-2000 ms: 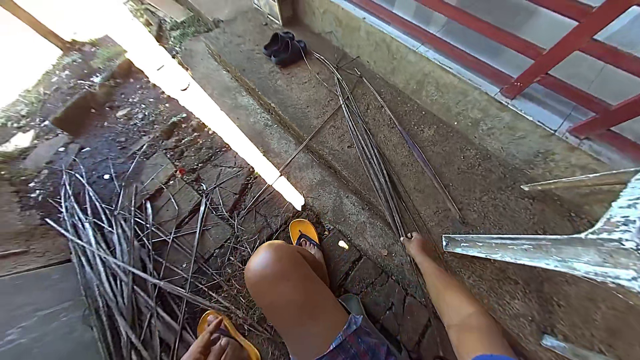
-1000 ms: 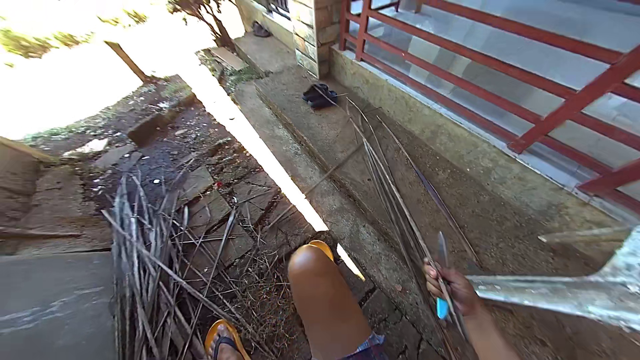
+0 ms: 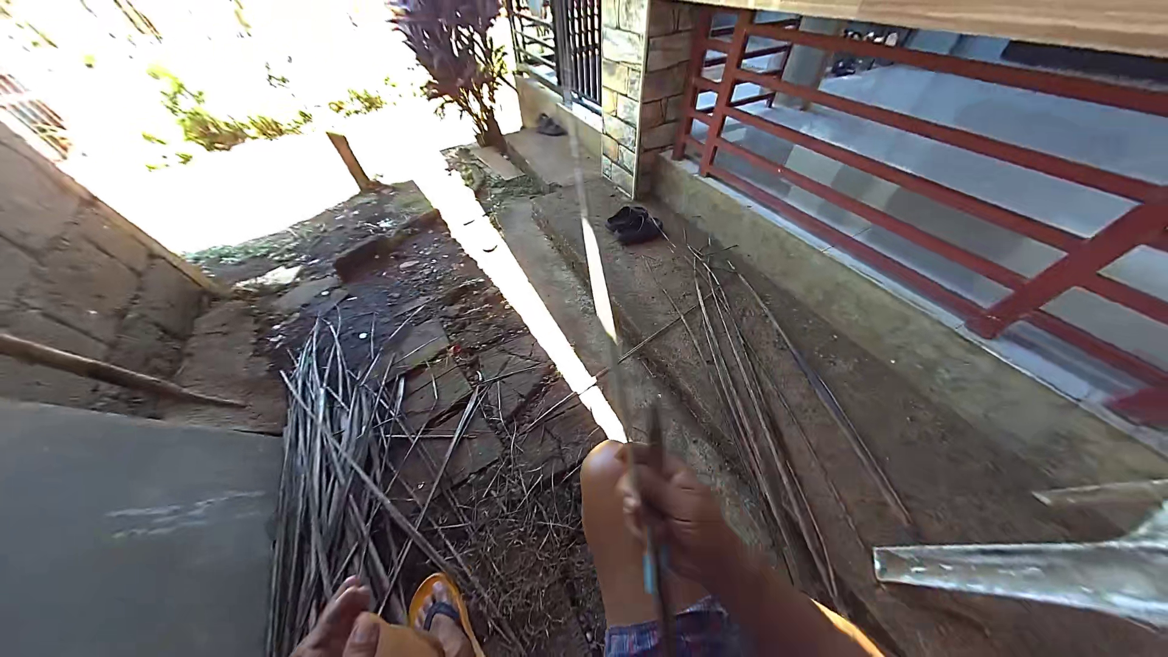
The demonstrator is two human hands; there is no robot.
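My right hand (image 3: 675, 511) is closed around a long thin stick (image 3: 623, 401) and a knife (image 3: 655, 438) with some blue on its handle, above my bent knee. The stick rises steeply away from me, and both it and the knife are blurred. My left hand (image 3: 342, 625) is at the bottom edge, partly cut off, beside my sandaled foot, with fingers apart and nothing seen in it. A heap of dry thin stalks (image 3: 333, 474) lies on the ground at left. More long stalks (image 3: 739, 383) lie on the concrete ledge at right.
Dark shoes (image 3: 634, 224) sit on the ledge beyond the long stalks. A red metal railing (image 3: 912, 196) runs along the right. A worn, pale chair-like part (image 3: 1031, 570) juts in at lower right. A grey panel (image 3: 137, 529) stands at left, near a wooden pole (image 3: 109, 372).
My right hand has moved left from over the ledge to above my knee, with the stick and knife in it. The view has tilted up.
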